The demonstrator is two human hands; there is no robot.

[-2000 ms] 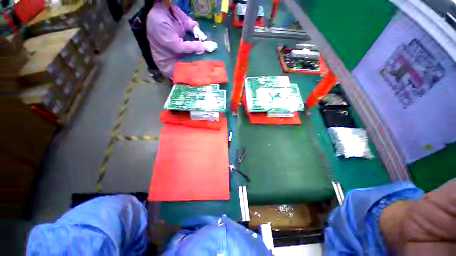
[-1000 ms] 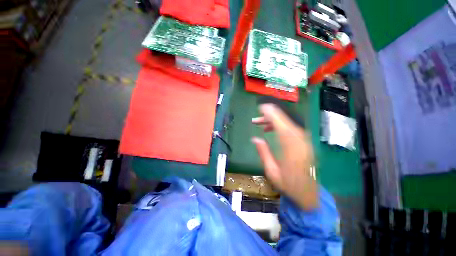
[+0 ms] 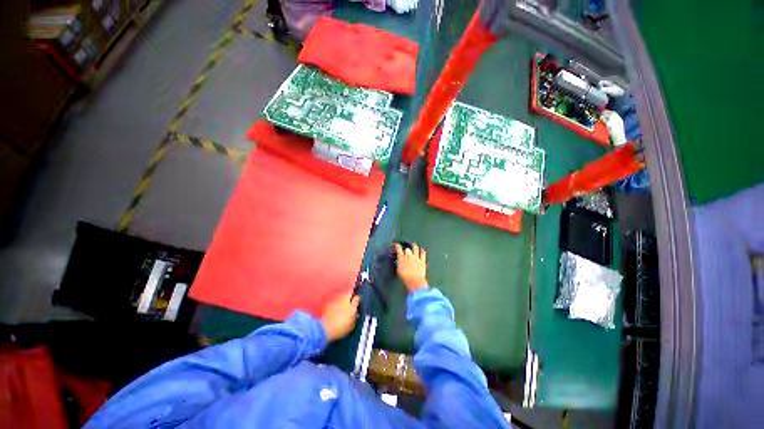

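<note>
My right hand (image 3: pixel 411 266) is at the left edge of the green belt, with its fingers on a small dark object (image 3: pixel 404 248). My left hand (image 3: pixel 340 316) is at the lower right corner of the red foam mat (image 3: pixel 289 230). Something dark shows at its fingertips, too small to name. Dark side cutters (image 3: pixel 371 285) lie between the hands at the belt edge, partly blurred. A slim pen-like tool (image 3: pixel 380 214) lies at the mat's right edge.
Green circuit boards lie solder side up on red foam, one on the bench (image 3: pixel 335 113), one on the belt (image 3: pixel 489 157). A red-wrapped post (image 3: pixel 448 84) stands between them. A clear bag (image 3: pixel 589 289) and black tray (image 3: pixel 585 234) are right. A black tote (image 3: pixel 100 272) holds a board.
My right hand has come down from above the belt to its left edge. My left hand has come in to the mat's corner. The view has shifted, showing another person's gloved hands at the far right board.
</note>
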